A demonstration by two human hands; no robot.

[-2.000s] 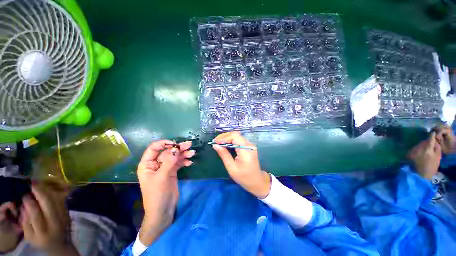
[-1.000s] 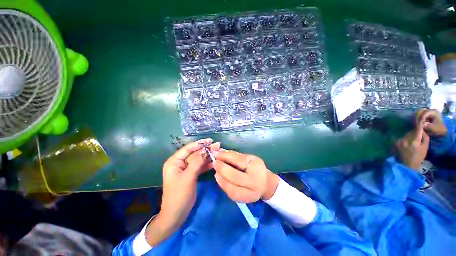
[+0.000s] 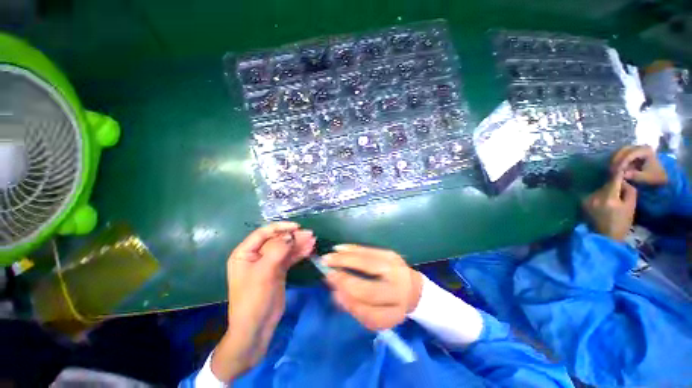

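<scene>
My left hand (image 3: 262, 280) is near the front edge of the green mat, with its fingertips pinched on a small module (image 3: 289, 238), mostly hidden by the fingers. My right hand (image 3: 375, 286) is just to the right, a little blurred, holding the light-blue tweezers (image 3: 320, 264). The tweezers' tip points at the left fingertips, with a small gap between the hands; their rear end sticks out below the right palm. The clear blister tray (image 3: 357, 125) lies beyond the hands, its rows of square pockets holding dark parts under strong glare.
A green desk fan (image 3: 72, 136) stands at the left, with an amber film (image 3: 99, 276) below it. A bag with a white label (image 3: 504, 140) lies between the tray and the neighbour's blister tray (image 3: 569, 98). A neighbour's hands (image 3: 618, 193) are at the right. White scraps (image 3: 658, 125) lie beyond.
The hands came together, with the tweezers turned from crosswise to pointing at the left fingertips. Since a second ago the right hand has drawn slightly away. The view has shifted and tilted.
</scene>
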